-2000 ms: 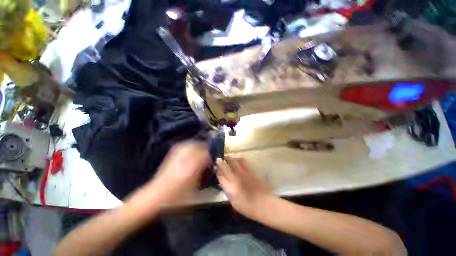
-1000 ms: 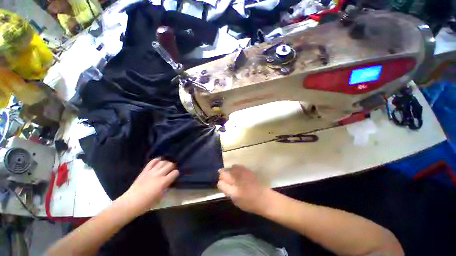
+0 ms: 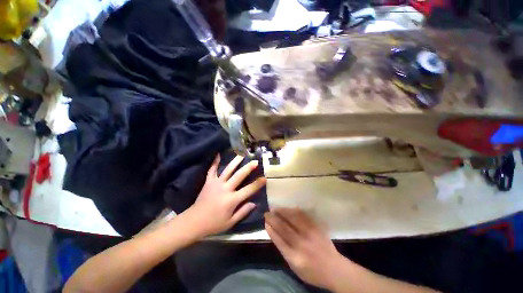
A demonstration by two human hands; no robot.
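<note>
The black garment piece lies in folds left of the lockstitch machine, its right edge running under the presser foot. My left hand lies flat on the cloth with its fingers spread, just in front of the foot. My right hand is at the cloth's right edge near the table's front, slightly blurred. Its fingertips touch the edge; whether they pinch it is hard to tell. The thread snips lie on the machine bed, right of the needle.
Black looped handles, perhaps scissors, lie at the far right beside a white scrap. A red strip is at the left table edge. A yellow bag hangs at upper left. White pieces lie behind the machine.
My left hand has moved right and forward across the cloth, close to the foot, and its fingers have spread. My right hand stays by the cloth's edge. The view has shifted closer to the machine.
</note>
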